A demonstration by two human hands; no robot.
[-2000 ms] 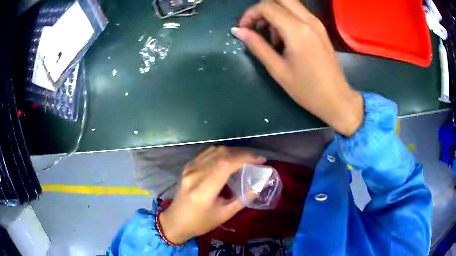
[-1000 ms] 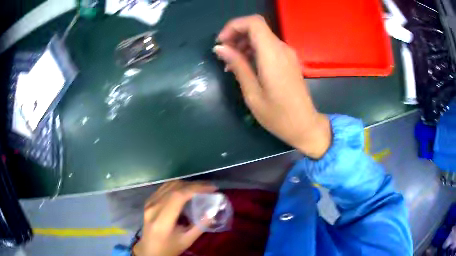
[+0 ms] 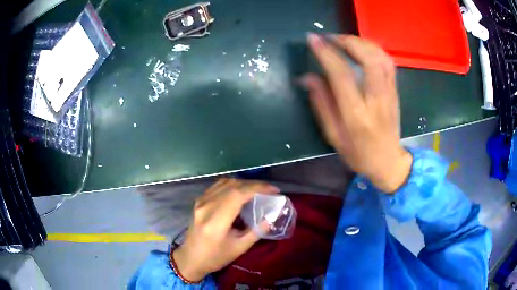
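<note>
My left hand (image 3: 218, 226) holds a small clear bag (image 3: 274, 216) over my lap, below the bench edge. The bag is held open like a cup, with small pieces inside. My right hand (image 3: 357, 96) is over the bench, left of and below the red tray, blurred, with thumb and fingers apart; nothing shows in it. Tiny white pieces (image 3: 259, 64) lie in a small pile on the green bench. More clear and white pieces (image 3: 162, 78) are scattered further left. A metal-framed part (image 3: 188, 21) with a dark centre lies at the back.
The red plastic tray (image 3: 416, 35) is at the back right, with a white tube (image 3: 486, 73) beside it. At left, a clear bag with a white card (image 3: 68, 65) lies on bubble wrap (image 3: 71, 133). A thin clear hose (image 3: 88, 147) runs over the bench edge (image 3: 238, 171).
The camera view has shifted. My right hand has moved right and toward the bench edge, off the spot where the white pile shows, and its fingers have spread. My left hand still holds the bag.
</note>
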